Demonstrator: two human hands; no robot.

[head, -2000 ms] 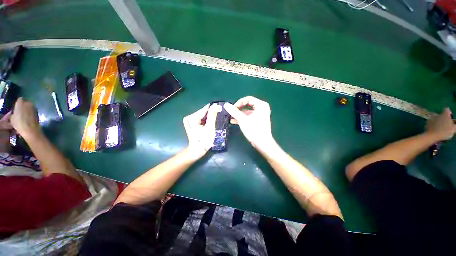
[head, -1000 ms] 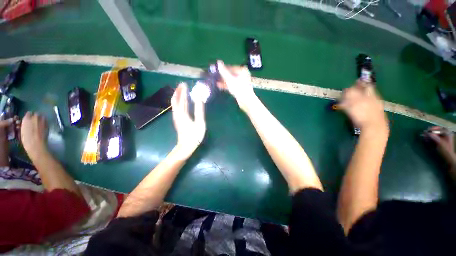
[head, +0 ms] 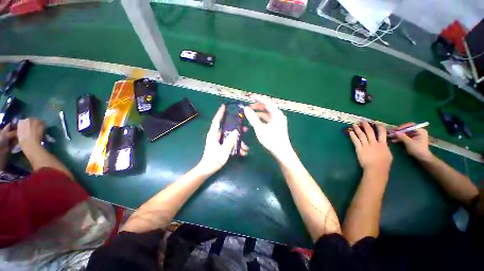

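Observation:
A black part-assembled handset (head: 231,126) is held upright above the worktop in front of me, with a small orange spot near its top right. My left hand (head: 218,138) is closed round its left side and lower part, thumb across the front, fingertips showing at the right edge. My right hand (head: 269,125) is at its upper right, with thumb and index finger close together by the top edge. Whether the right fingers pinch a small part is too small to tell.
Handsets (head: 121,149) lie left beside orange film strips (head: 112,119) and a black smartphone (head: 169,120). A pale rail (head: 212,91) and grey post (head: 151,39) border the belt, with handsets (head: 197,57) on it. A neighbour's hands (head: 373,144) work at right.
My hands have come back together around a handset; one second ago they were apart, the right reaching toward the rail. A handset now lies sideways on the belt, further left. The right neighbour holds a pen-like tool.

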